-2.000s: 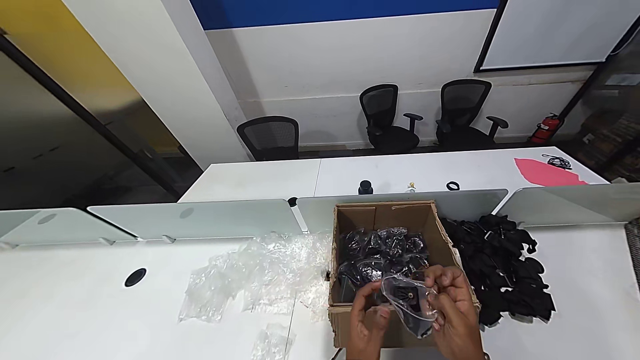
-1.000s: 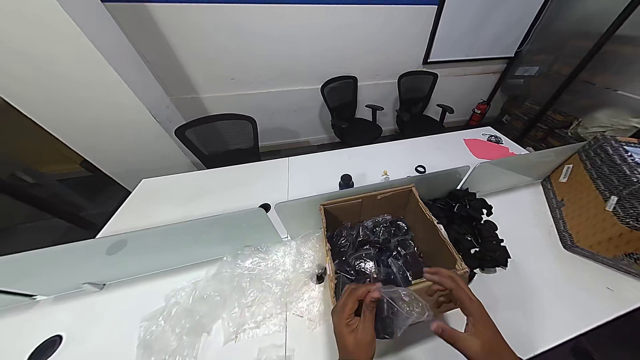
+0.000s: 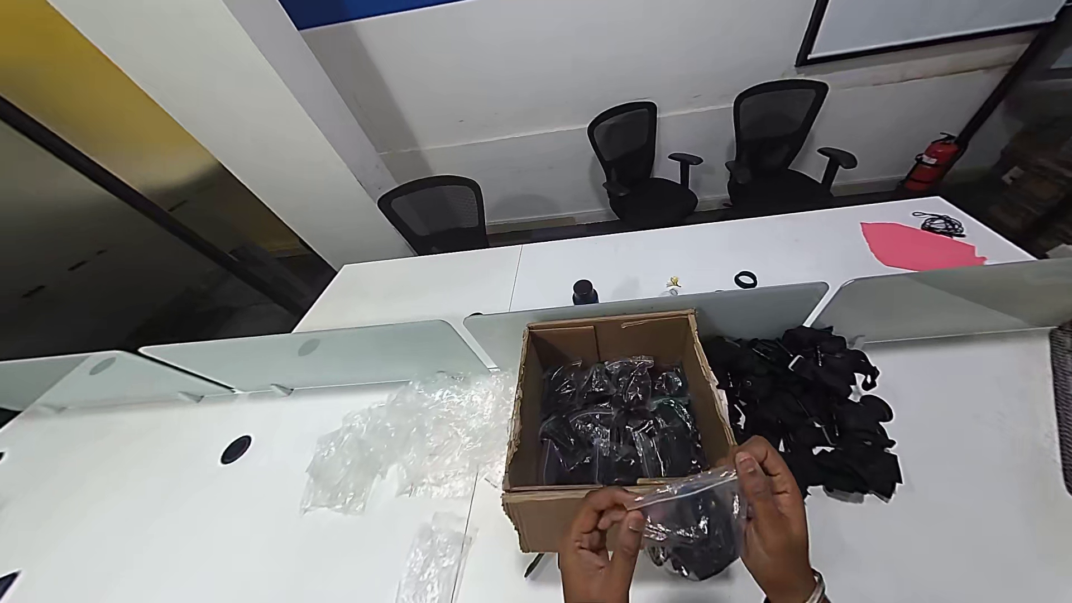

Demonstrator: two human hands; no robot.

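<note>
A clear zip-lock plastic bag (image 3: 699, 528) with a black item inside hangs between my two hands, just in front of an open cardboard box (image 3: 544, 511). My left hand (image 3: 601, 536) pinches its left upper edge. On the other side, my right hand (image 3: 770, 511) grips the upper right corner. Several clear bags of black items (image 3: 624, 419) fill the bottom of the box. To the right of the box lies a heap of black fabric items (image 3: 804, 402). Clear plastic bags (image 3: 419, 435) are spread to its left.
Low frosted glass dividers (image 3: 318, 360) run behind the box. Beyond them a second white table (image 3: 427, 280) bears a dark bottle (image 3: 584, 291), a black ring (image 3: 745, 280), a pink sheet (image 3: 917, 247) and a coiled black cable (image 3: 940, 224). Black mesh chairs (image 3: 645, 167) stand behind it.
One second ago my right hand's fingers were spread beside the bag; now they hold its upper corner. The bag is stretched between both hands. The view has shifted.
</note>
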